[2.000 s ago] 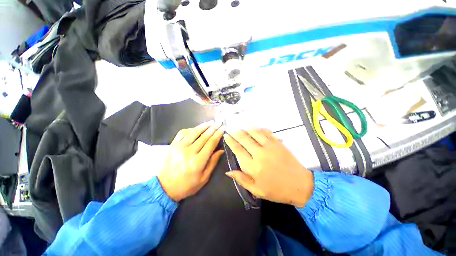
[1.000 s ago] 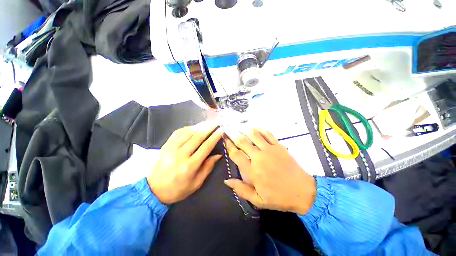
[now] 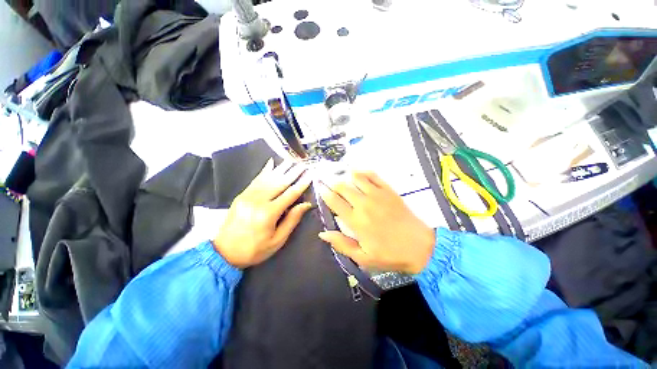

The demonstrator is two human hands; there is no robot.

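Observation:
My left hand (image 3: 263, 216) lies flat on the dark garment piece (image 3: 288, 310), its fingertips near the presser foot (image 3: 330, 150). My right hand (image 3: 374, 223) rests on the zipper (image 3: 340, 254), which runs along the cloth's right edge towards me. A small metal piece shows near its lower end. The cloth passes under my hands to the needle area of the white and blue sewing machine (image 3: 447, 36). The needle tip is lost in glare.
Scissors (image 3: 472, 184) with yellow and green handles lie on spare zippers (image 3: 439, 180) at the right. Small dark snips (image 3: 587, 171) lie near the table's right end. Bulky dark cloth (image 3: 86, 202) is piled at the left. A measure strip (image 3: 576, 207) follows the front edge.
The view has shifted. The zipper's lower end now shows a small metal piece, and the flat dark cloth left of the foot lies slightly differently. Both hands stay near the foot.

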